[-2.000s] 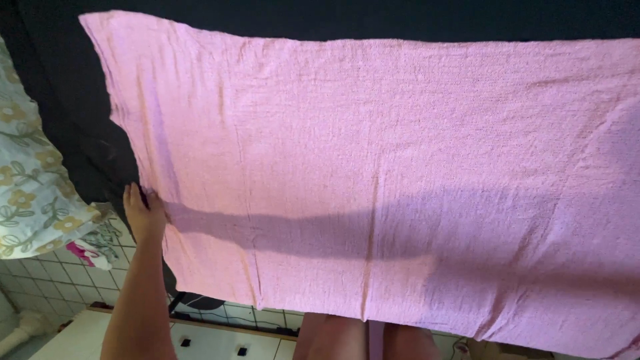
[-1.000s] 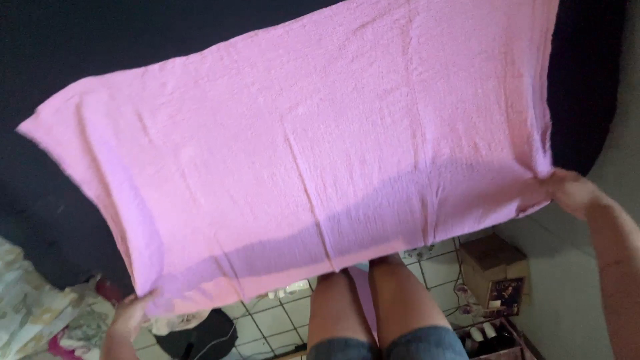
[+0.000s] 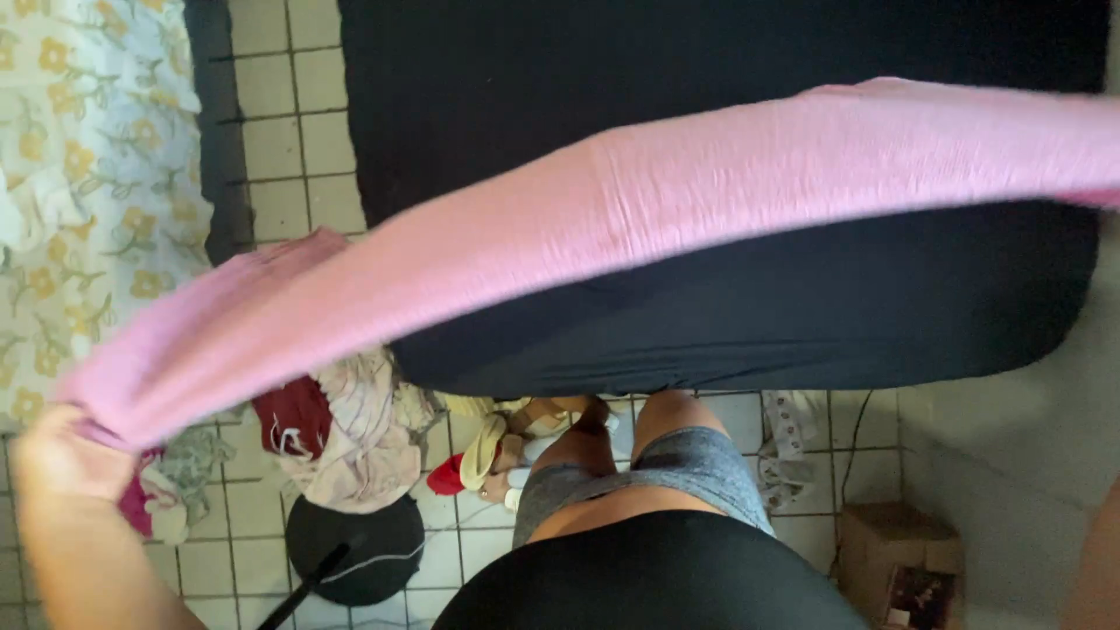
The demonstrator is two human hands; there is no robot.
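A pink cloth (image 3: 560,227) is stretched in a long band across the view, raised in the air over a bed with a black fitted sheet (image 3: 744,306). My left hand (image 3: 79,455), blurred by motion, grips the cloth's left end at the lower left. The cloth's right end runs out of the picture at the right edge. Only a blurred part of my right arm shows at the lower right edge; the right hand itself is out of view.
A floral sheet (image 3: 96,201) covers a surface at the left. On the tiled floor (image 3: 262,507) lie piled clothes (image 3: 367,437), a round black base (image 3: 354,551) with a pole and cable, and a cardboard box (image 3: 892,542) by the wall (image 3: 1006,437).
The pink cloth, spread wide in the earlier frames, is now a narrow raised band. My right hand, on the cloth's right corner one second ago, has left the view. The view has shifted.
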